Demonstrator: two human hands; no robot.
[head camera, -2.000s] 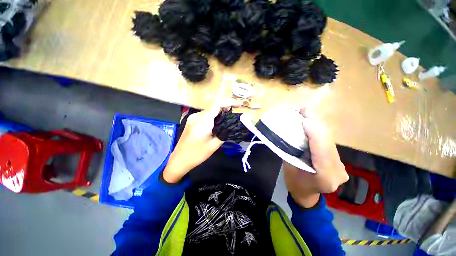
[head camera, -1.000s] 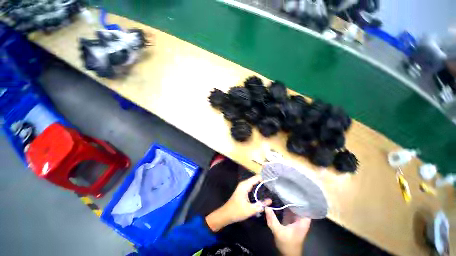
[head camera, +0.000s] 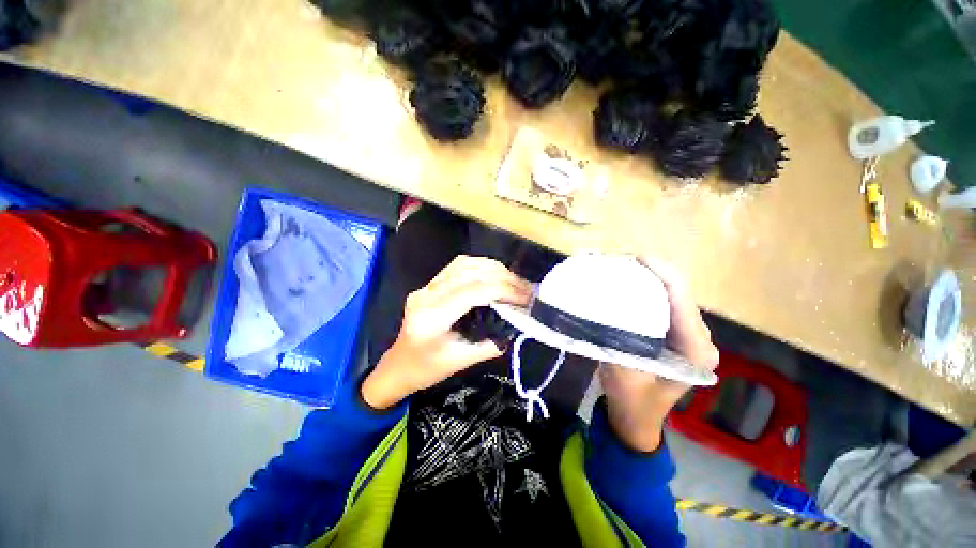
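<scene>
A white hat (head camera: 605, 302) with a dark band is held upright over my lap, its thin white cord (head camera: 531, 377) hanging in a loop below the brim. My right hand (head camera: 655, 375) grips the hat's right side. My left hand (head camera: 444, 326) holds a black spiky hair piece (head camera: 484, 323) at the hat's left brim edge; most of the hair piece is hidden by my fingers and the brim. Many black hair pieces (head camera: 685, 137) are heaped on the bench (head camera: 268, 102). A small card (head camera: 544, 174) with a round whitish patch lies near the bench edge.
White bottles (head camera: 880, 137), a slim yellow tool (head camera: 877, 215) and another hat (head camera: 934, 316) are on the bench at right. A blue bin (head camera: 340, 369) with a pale liner and a red stool (head camera: 102, 278) stand at left. Another red stool (head camera: 755, 412) is at lower right.
The view has swung back from the left. The hat has turned from showing its hollow underside to showing its crown and band, with the cord now hanging down.
</scene>
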